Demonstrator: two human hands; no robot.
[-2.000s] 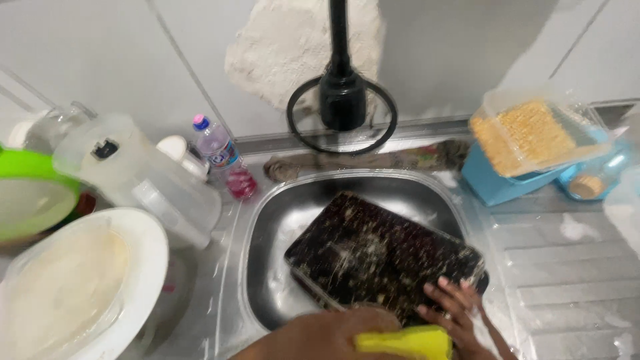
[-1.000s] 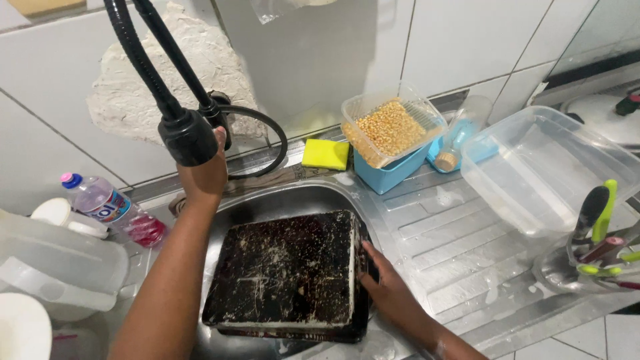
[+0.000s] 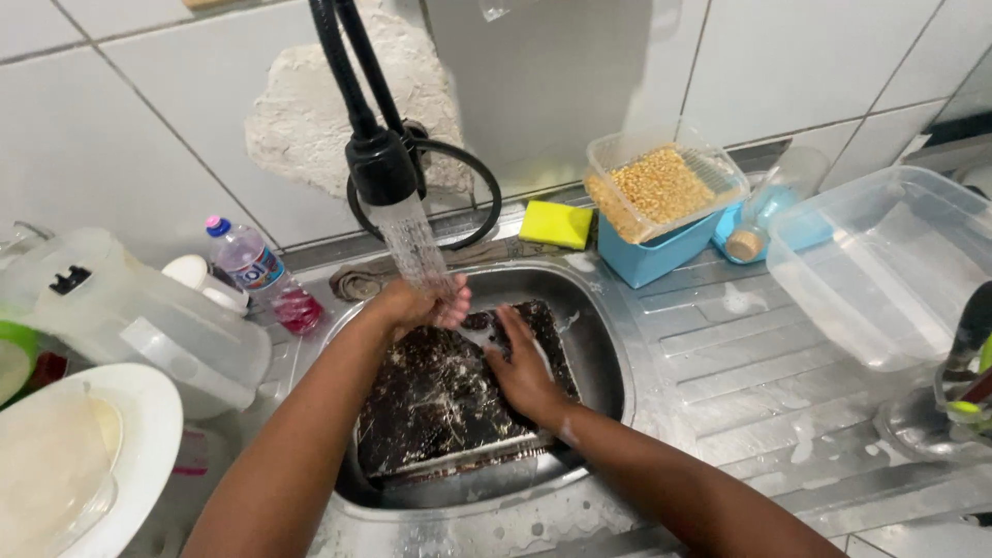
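Note:
Water sprays from the black faucet head (image 3: 381,167) onto my left hand (image 3: 426,304), which is held in the stream above the sink (image 3: 608,364) with nothing seen in it. Fingers apart, my right hand (image 3: 527,368) lies over the dark, worn rectangular pan (image 3: 446,395) in the basin and holds nothing. The pan's surface is wet and scratched, with pale marks. Behind the basin, a yellow sponge (image 3: 556,225) rests beside a rolled grey cloth (image 3: 364,279).
A plastic bottle with pink liquid (image 3: 263,271), a clear pitcher (image 3: 147,325) and a white plate (image 3: 147,434) stand left. To the right are a tub of corn kernels (image 3: 666,186) on a blue container (image 3: 659,252), a clear plastic box (image 3: 876,271) and a utensil holder (image 3: 922,422).
My left hand has left the faucet and is under water that now runs. My right hand has moved from the pan's right edge onto its top. The sponge, earlier near my hands, lies behind the sink.

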